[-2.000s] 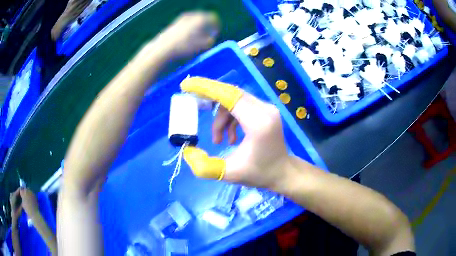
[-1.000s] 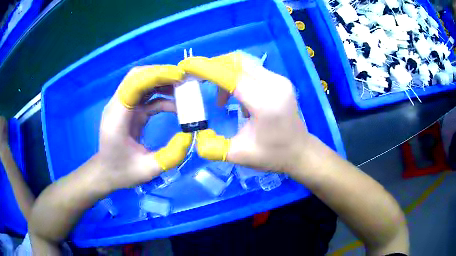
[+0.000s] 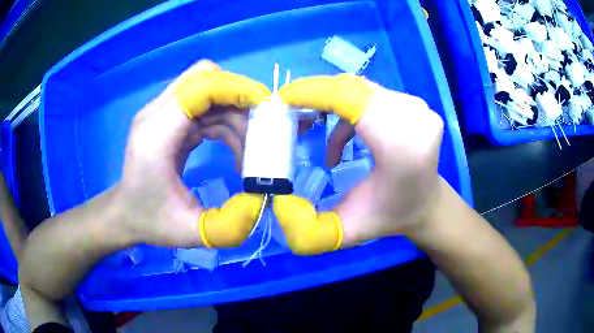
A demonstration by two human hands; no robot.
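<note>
A white wired unit [image 3: 268, 143] with a black end [image 3: 267, 185] is held upright between both hands above the blue work bin [image 3: 84, 146]. Two stiff leads stick up from its top; thin white wires hang below. My left hand [image 3: 176, 156] and my right hand [image 3: 371, 162] each pinch it, yellow-cotted forefingers at the top and thumbs at the black end. A clear edge shows around the white body; how far a housing covers it is hard to tell. Other fingers are partly hidden behind.
Clear plastic housings lie in the work bin, one [image 3: 345, 54] near its far side, several behind and below the hands. A unit bin [image 3: 498, 133] heaped with white-and-black units stands right. The green conveyor [image 3: 58, 32] runs at upper left. Another person's arm [image 3: 10, 211] shows at the left edge.
My left hand has come from over the conveyor onto the unit, which both hands now grip. Since one second ago, the hands and unit show larger and slightly further right.
</note>
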